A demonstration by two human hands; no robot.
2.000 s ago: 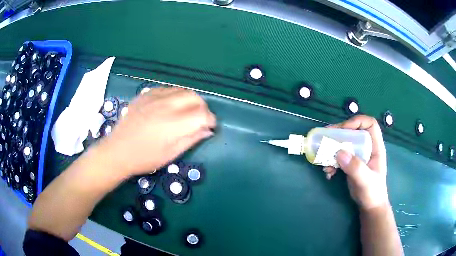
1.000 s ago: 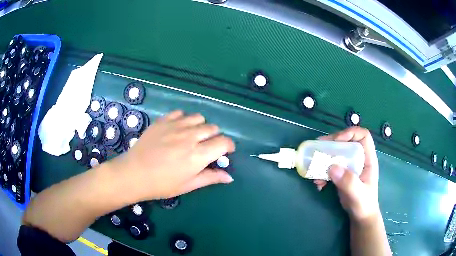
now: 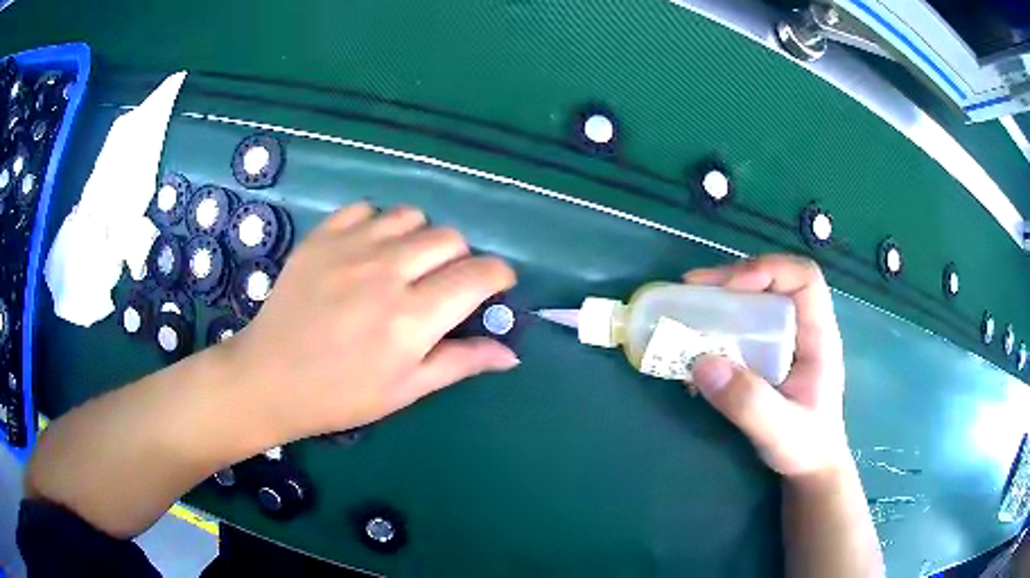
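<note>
My left hand [image 3: 378,322] is around a small round black disc with a silver-white centre [image 3: 497,318], thumb and forefinger at its sides, on the dark green surface. My right hand [image 3: 791,373] is shut on a translucent squeeze bottle [image 3: 723,322] with a white label and yellowish liquid near the neck. The bottle lies nearly level. Its pale needle tip [image 3: 553,316] points left and ends at the disc's right edge. Whether the tip touches the disc cannot be told. More black discs [image 3: 208,210] lie loose left of my left hand, some partly hidden by it.
A blue tray [image 3: 68,136] of black discs stands at far left. A crumpled white cloth [image 3: 107,220] lies beside it. Discs sit in a row on the green belt [image 3: 452,79] beyond. A metal rail and bracket [image 3: 804,32] are at upper right. One disc [image 3: 381,527] lies near the front edge.
My left hand has come from the loose discs to a disc in front of the bottle. The bottle has moved left, its tip now at the disc. The view has shifted slightly.
</note>
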